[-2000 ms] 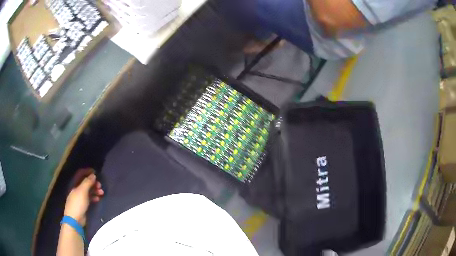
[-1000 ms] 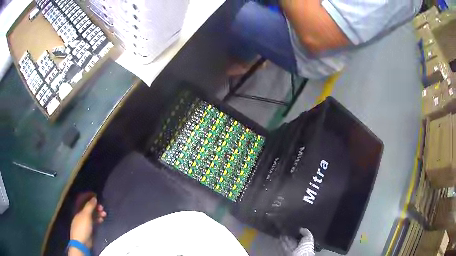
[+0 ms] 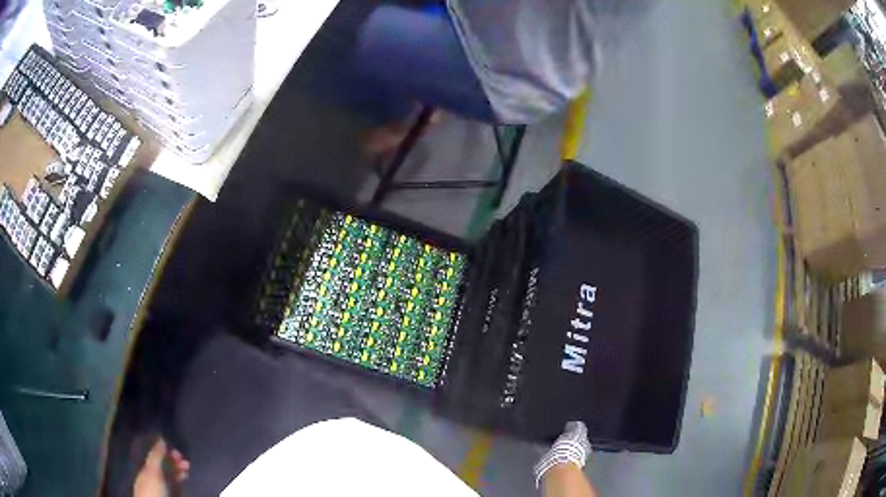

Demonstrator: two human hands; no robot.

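A black bin (image 3: 631, 291) with white "Mitra" lettering stands to my right, at the end of a row of nested black bins. My right hand (image 3: 565, 451), in a striped grey-white glove, is closed on the near edge of that bin; its fingertips are partly hidden. A black bin in the middle holds a dense layer of green circuit boards (image 3: 374, 296) with yellow parts. My left hand (image 3: 160, 469) is bare, low at the left beside my lap and cut off by the bottom edge. Its fingers are loosely bent and apart, with nothing seen in them.
The green bench (image 3: 146, 228) curves along the left, with a thin stick (image 3: 53, 393) and a cardboard tray of white blocks (image 3: 136, 155). Stacked white housings (image 3: 209, 87) stand behind. A seated person (image 3: 525, 58) is ahead. Brown cartons (image 3: 835, 194) line the right.
My gloved right hand has come into view and is now at the "Mitra" bin's near edge. The bin has turned and shifted against the boards. The view has swung right.
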